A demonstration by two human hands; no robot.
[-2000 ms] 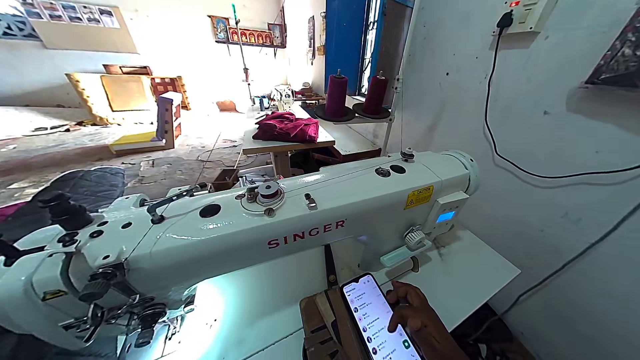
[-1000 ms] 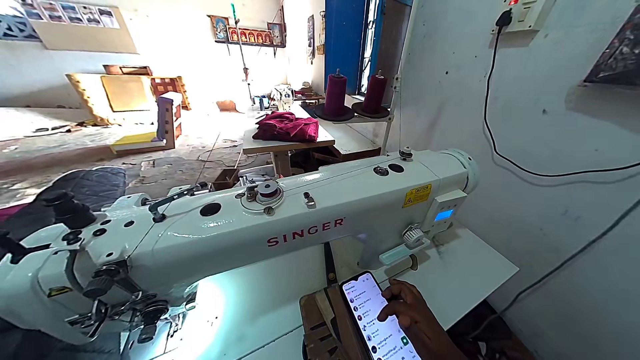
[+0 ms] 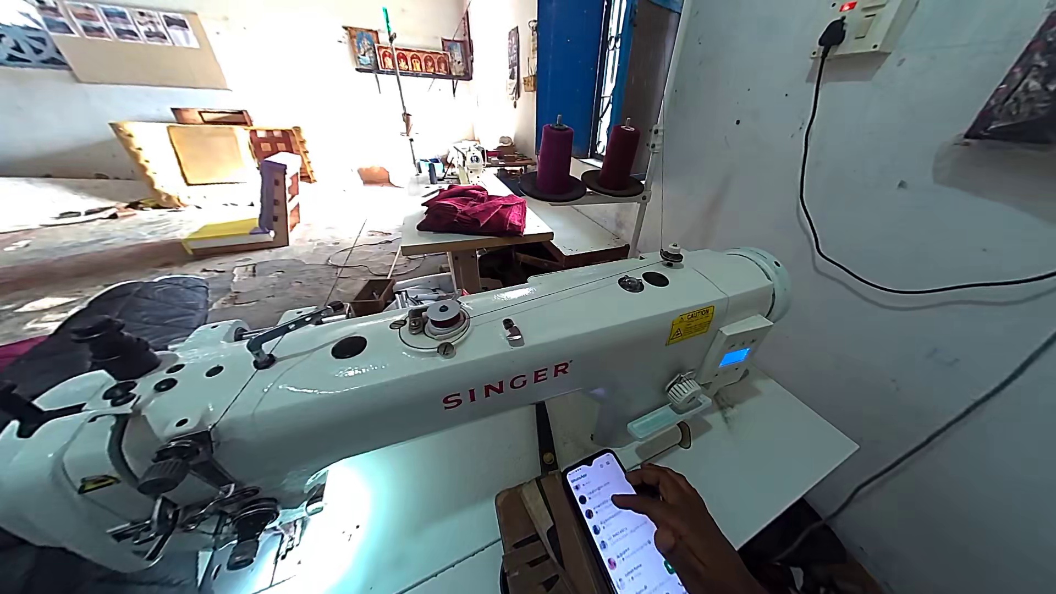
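Observation:
A smartphone (image 3: 615,524) with a lit list on its screen leans at the lower middle, on or against a brown object (image 3: 536,536) with slots. My right hand (image 3: 681,528) is over the phone, its index finger at the screen and the other fingers partly curled by the phone's right edge. Whether those fingers grip the phone cannot be told. My left hand is not in the picture. Behind the phone stands a white Singer sewing machine (image 3: 396,404), with its work light on. Dark scissors or a similar tool (image 3: 544,437) lie under the machine's arm.
The white machine table (image 3: 767,445) reaches toward the right wall, where a black cable (image 3: 813,214) hangs from a socket. Two maroon thread cones (image 3: 555,161) stand on a rack behind. Maroon cloth (image 3: 474,213) lies on another table. Dark fabric (image 3: 157,305) is at the left.
My right hand stays at the phone; its index finger has shifted a little over the screen. The machine and the phone keep their places.

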